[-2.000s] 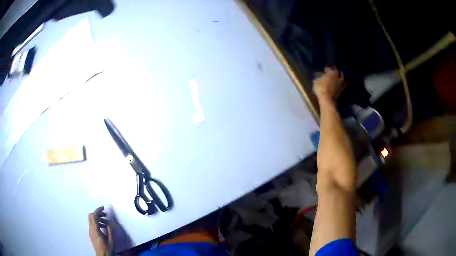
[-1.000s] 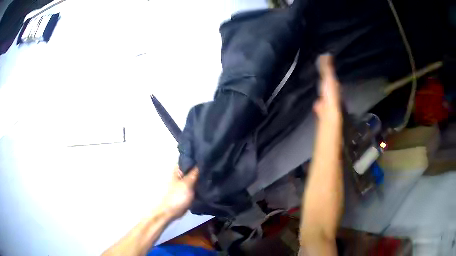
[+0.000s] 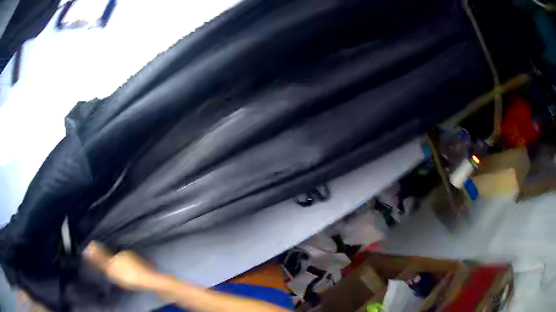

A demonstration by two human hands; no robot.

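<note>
A large dark cloth stretches in long folds from the upper right across the table to the lower left. My right hand, blurred, reaches across to the lower left, its fingers closed on the cloth where folds converge. A patch of skin, apparently my left hand or forearm, shows at the bottom left, mostly hidden by cloth; its grip cannot be seen. Black looped handles, apparently of the shears, stick out from under the cloth's near edge; the blades are hidden.
The pale table shows along its near edge and at the upper left. A dark-and-white object lies at the far left. Cardboard boxes and scraps lie below the table. A cord hangs at the right.
The cloth has been drawn leftward and now covers much of the table. My right hand has moved from the right side to the lower left. My left hand is now almost out of view.
</note>
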